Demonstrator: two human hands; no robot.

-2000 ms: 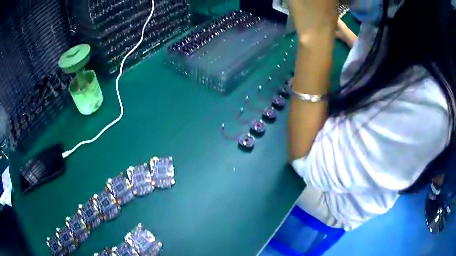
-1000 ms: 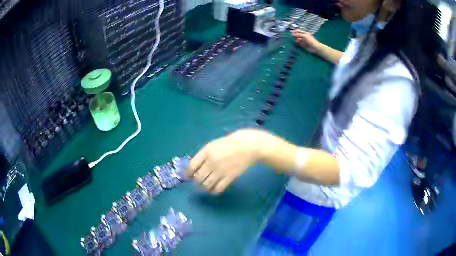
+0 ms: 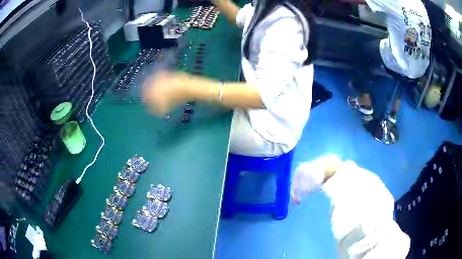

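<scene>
My right hand [image 3: 310, 178], in a white glove and sleeve, is low on the right over the blue floor, away from the bench. It is washed out by light; whether it holds anything cannot be told. My left hand is not in view. On the green mat [image 3: 185, 189] lies a slanting row of several small circuit boards [image 3: 117, 201]. A shorter row of three boards [image 3: 154, 208] lies to its right.
A neighbour's blurred hand [image 3: 164, 93] reaches over the bench; the neighbour sits on a blue stool [image 3: 258, 187]. Green cup [image 3: 74, 138], black slab with white cable [image 3: 63, 203] and stacked trays [image 3: 81, 66] stand left. Black crate-like thing [image 3: 430, 207] lower right; another seated person [image 3: 405, 38] behind.
The view has swung right, showing more floor. My right hand and sleeve have come into view. The neighbour's hand has moved from the near boards back toward the trays.
</scene>
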